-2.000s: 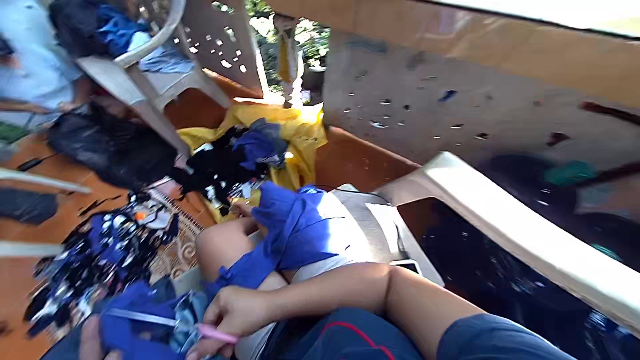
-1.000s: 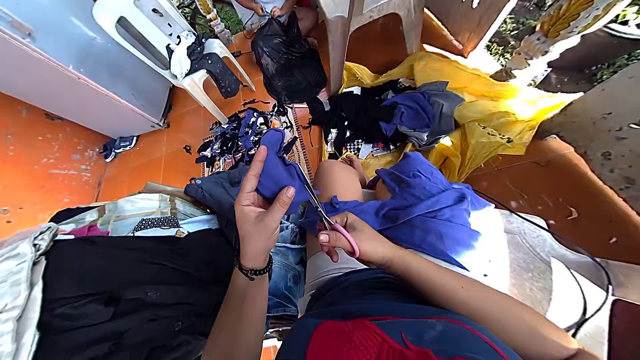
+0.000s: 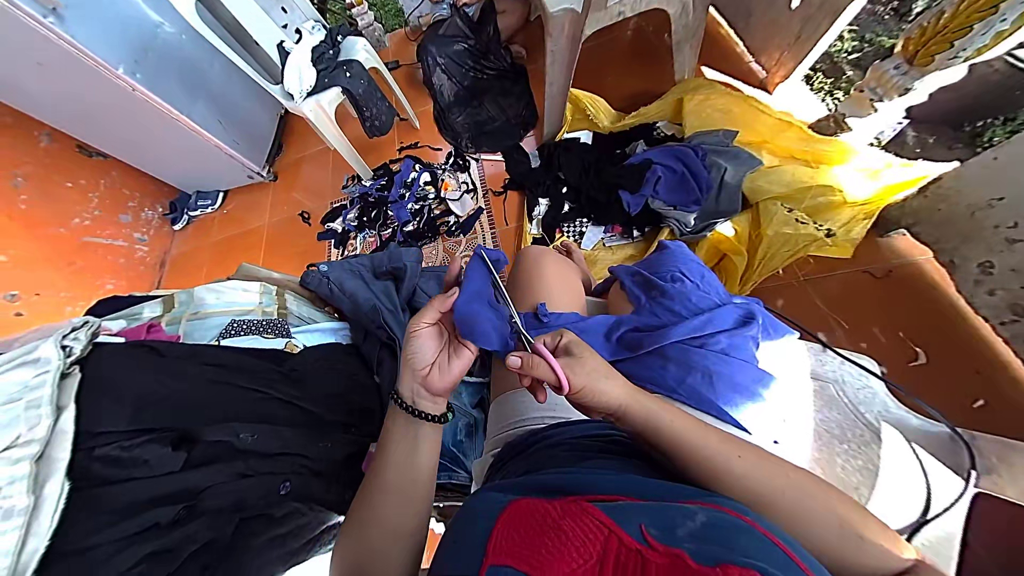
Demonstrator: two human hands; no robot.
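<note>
In my left hand (image 3: 438,344), which wears a dark bead bracelet, is a small blue cloth piece (image 3: 482,308), pinched by thumb and fingers. My right hand (image 3: 578,372) grips the pink handles of a pair of scissors (image 3: 546,362). The scissor blades lie along the right edge of the cloth piece, pointing away from me; whether they are cutting cannot be told. A larger blue cloth (image 3: 680,328) drapes over my right leg and the seat beside it, its narrow end reaching near the scissors.
Black garments (image 3: 216,448) and jeans lie to my left. Cut scraps (image 3: 408,200) are heaped on a patterned mat ahead. A yellow sack (image 3: 768,232) holds dark and blue cloth. Beyond are a black plastic bag (image 3: 478,80), white plastic chairs (image 3: 324,112) and part of another person. A cable runs at right.
The view has swung a lot since the oldest frame. Since one second ago, my left hand has turned, and the blue piece now sits higher beside the scissor blades.
</note>
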